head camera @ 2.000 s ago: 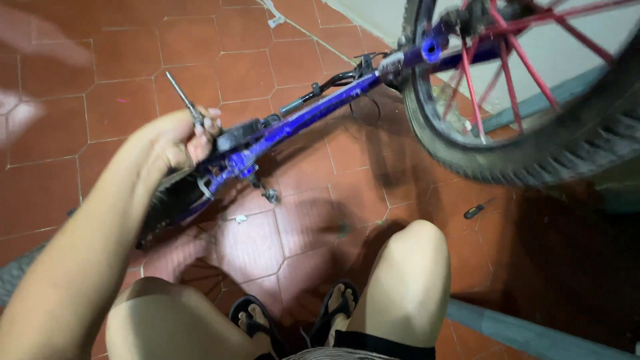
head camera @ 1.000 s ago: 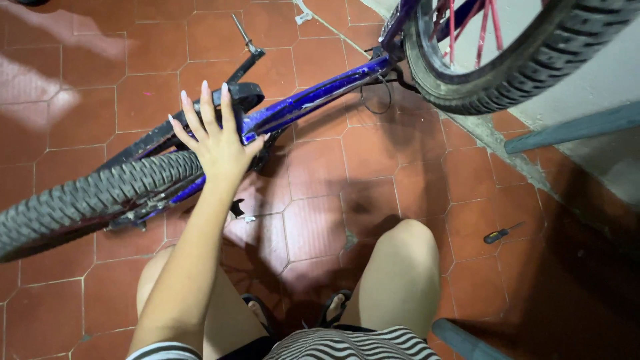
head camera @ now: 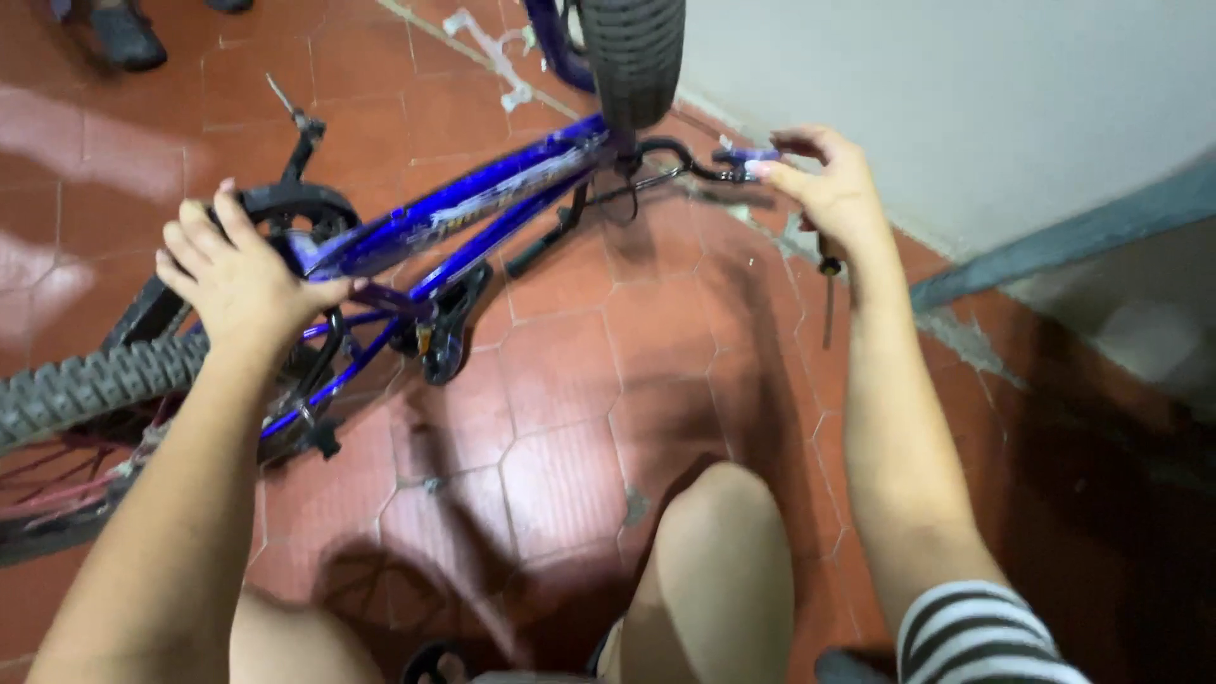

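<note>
A blue bicycle (head camera: 494, 190) lies tipped on the floor. My left hand (head camera: 247, 275) is spread over its frame beside the crank and chainring (head camera: 294, 204), thumb across a tube. The knobby rear tyre (head camera: 104, 380) passes behind my left forearm. At the far right, the thumb and forefinger of my right hand (head camera: 822, 185) touch a purple-blue part (head camera: 750, 157) at the end of the black handlebar (head camera: 684, 157). A screwdriver (head camera: 828, 294) hangs shaft down from under that hand, its handle mostly hidden. The saddle (head camera: 456, 328) is near the floor below the frame.
The front tyre (head camera: 635, 57) stands up at the top, near a pale wall (head camera: 912, 104). A grey-blue bar (head camera: 1073, 233) crosses at the right. A white bracket-like object (head camera: 489, 57) is on the tiles. Another person's shoe (head camera: 128, 38) shows at the top left.
My right hand has come into view at the handlebar. The screwdriver, earlier on the floor at the right, is now with it. My left hand stays on the frame.
</note>
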